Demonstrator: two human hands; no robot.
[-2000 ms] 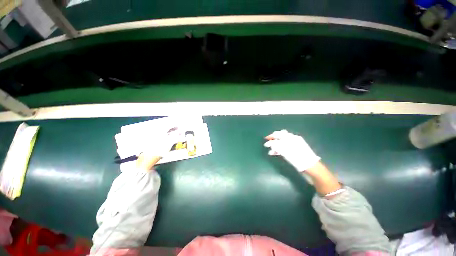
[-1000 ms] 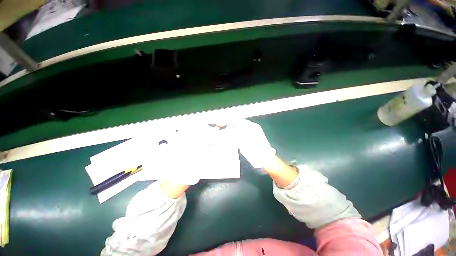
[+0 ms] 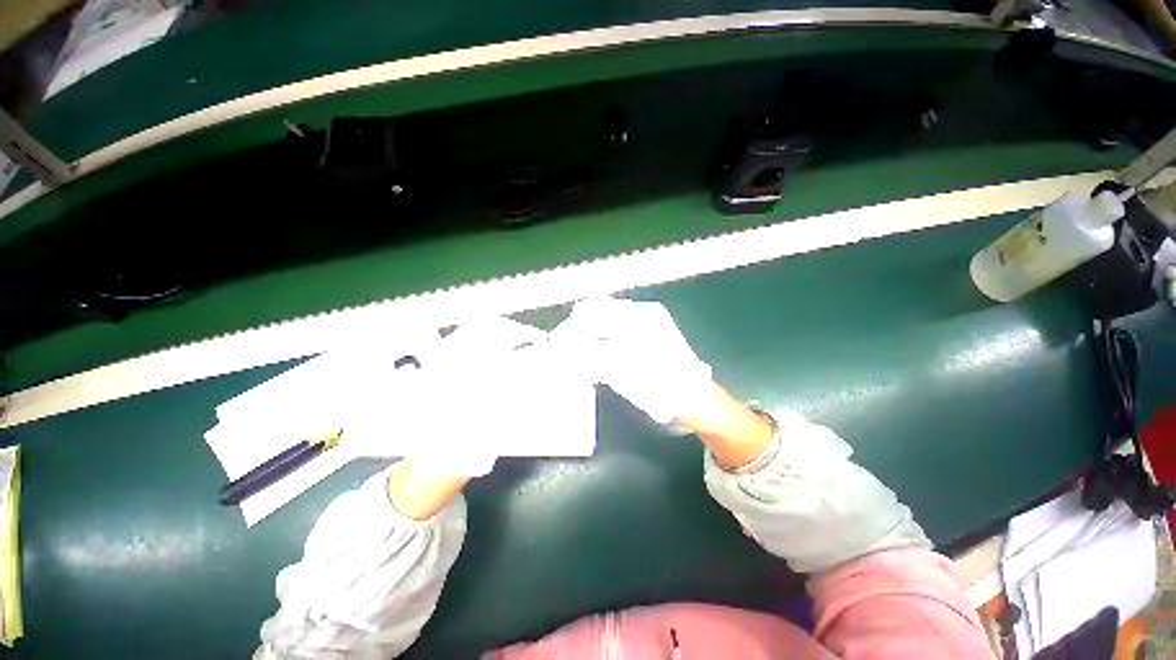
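Note:
White paper sheets (image 3: 548, 419) lie in a loose stack on the green bench, against the pale rail. My left hand (image 3: 445, 445), in a white glove, is over the sheets; its fingers blend into the overexposed paper. My right hand (image 3: 645, 359), also in a white glove, is at the upper right edge of the sheets, fingertips near a sheet; whether it grips one cannot be told. The dark hand tool with a yellow end (image 3: 277, 469) lies on the left part of the sheets, touched by neither hand.
A pale rail (image 3: 722, 261) borders the dark green channel, which carries several black units (image 3: 757, 174). A translucent squeeze bottle (image 3: 1042, 248) leans at right by a black device (image 3: 1126, 268) with cable. White papers (image 3: 1081, 567) lie lower right; a yellow-edged booklet (image 3: 10, 542) is at far left.
The view has turned, shifting the scene. My right hand has come from the bare bench to the sheets. My left hand has moved right along them, off the dark tool. The black units have shifted in view.

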